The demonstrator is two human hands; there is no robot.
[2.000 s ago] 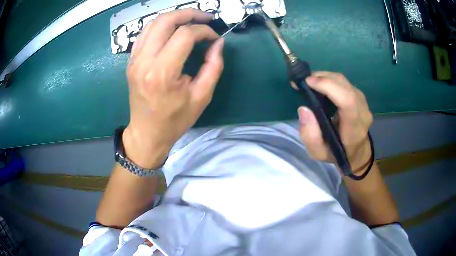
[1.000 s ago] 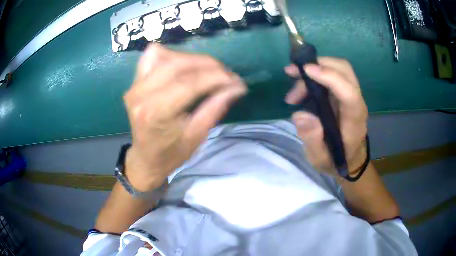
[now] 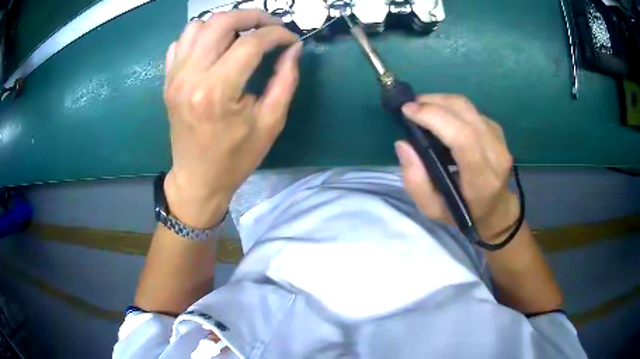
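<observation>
The whitish-silver board panel point(image 3: 370, 12) lies on the green mat at the top edge, partly cut off. My right hand point(image 3: 460, 158) grips the black handle of the soldering iron point(image 3: 435, 165); its metal tip reaches a dark gap between the panel's pale units. My left hand point(image 3: 228, 105) pinches thin silvery solder wire point(image 3: 319, 29) between thumb and fingertip. The wire runs to the iron tip at the panel. My left fingers hide the panel's left part. Whether the tip touches the joint cannot be told.
A long white rail point(image 3: 74, 38) crosses the green mat point(image 3: 337, 126) at upper left. Slim silver tweezers point(image 3: 570, 49) lie at right, beside a black stand point(image 3: 617, 42) with a glittering grey patch. A yellowish-olive piece point(image 3: 633, 102) is at the right edge.
Since one second ago, my left hand has moved up to the panel with the wire. The iron tip has moved left onto the panel. The panel now appears further right and higher in view.
</observation>
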